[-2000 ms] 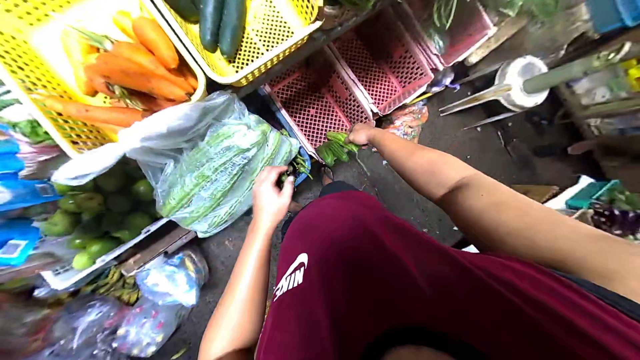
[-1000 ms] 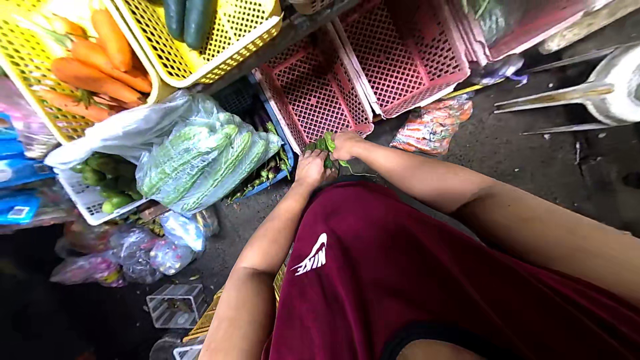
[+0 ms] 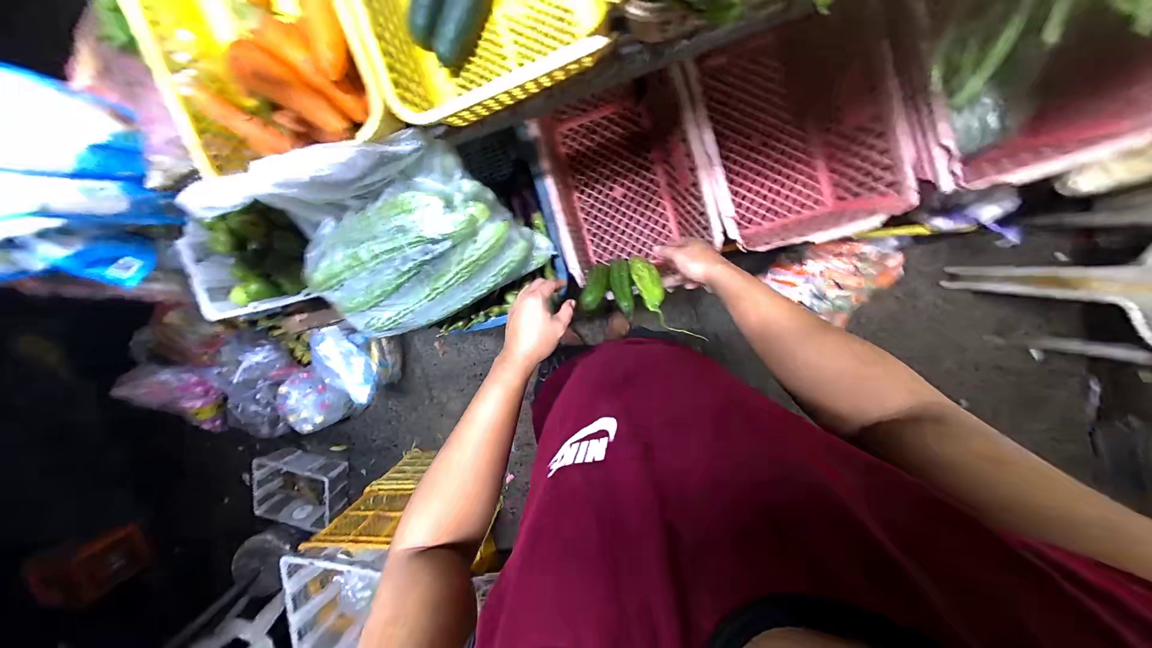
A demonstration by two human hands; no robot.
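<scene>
Several long green vegetables, probably peppers [image 3: 621, 286], are fanned out side by side in front of the pink plastic crate [image 3: 630, 207]. My right hand [image 3: 691, 261] is at their right end, its fingers closed around that side; the grip is partly hidden. A thin pale stem trails from the lightest one. To the left, my left hand [image 3: 536, 322] reaches over the right edge of a blue crate [image 3: 490, 322] with small green vegetables, thumb and fingers apart. Nothing shows clearly in it. A clear plastic bag of long ridged green vegetables [image 3: 423, 256] lies just left of it.
Yellow baskets hold carrots [image 3: 288, 72] and dark green cucumbers or squash [image 3: 450, 31]. A white crate of round green produce [image 3: 202, 274] stands left. Another pink crate [image 3: 801, 162] adjoins the first. Plastic bags [image 3: 279, 387], an orange-and-white bag [image 3: 837, 274] and clear bins [image 3: 301, 490] occupy the floor.
My hands were together at the green vegetables one second ago; my left hand has moved left, away from them, to the blue crate. The vegetables are now spread apart rather than bunched.
</scene>
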